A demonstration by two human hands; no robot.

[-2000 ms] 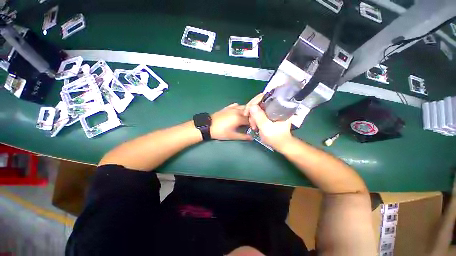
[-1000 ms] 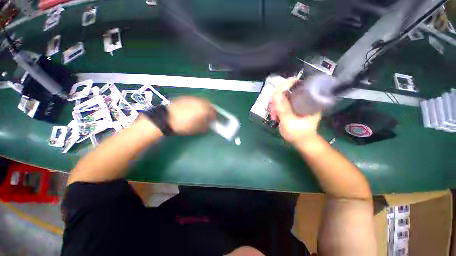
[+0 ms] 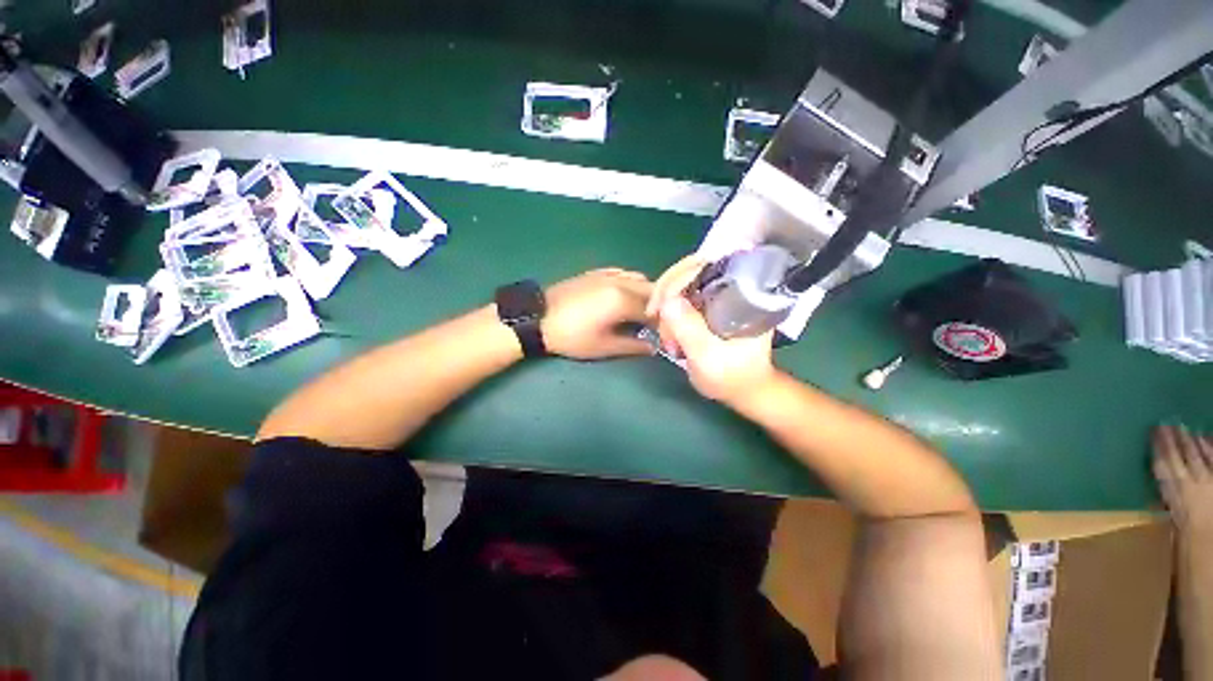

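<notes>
My right hand [image 3: 718, 349] is wrapped around the grey electric screwdriver [image 3: 749, 293], whose dark cable rises from its top. My left hand [image 3: 596, 315] lies flat and close against it, its fingertips at a white plastic housing [image 3: 661, 343]. Only a small part of that housing shows; the hands and driver hide the rest, and the driver tip is hidden. The silver-grey screw feeder [image 3: 811, 180] stands just beyond the driver. A loose pile of white housings [image 3: 220, 260] with green circuit boards lies at the left.
A slanting grey support [image 3: 1051, 100] crosses the upper right. A black pouch [image 3: 988, 319] and small brush [image 3: 882, 373] lie right of the feeder. Stacked white units [image 3: 1171, 309] stand far right. Another person's hand [image 3: 1181, 466] rests at the right bench edge. Housings lie along the belt beyond the white strip.
One second ago my left hand was blurred, carrying a housing near the pile; it is now beside the driver. The driver has come left and nearer. Another person's hand has appeared at right.
</notes>
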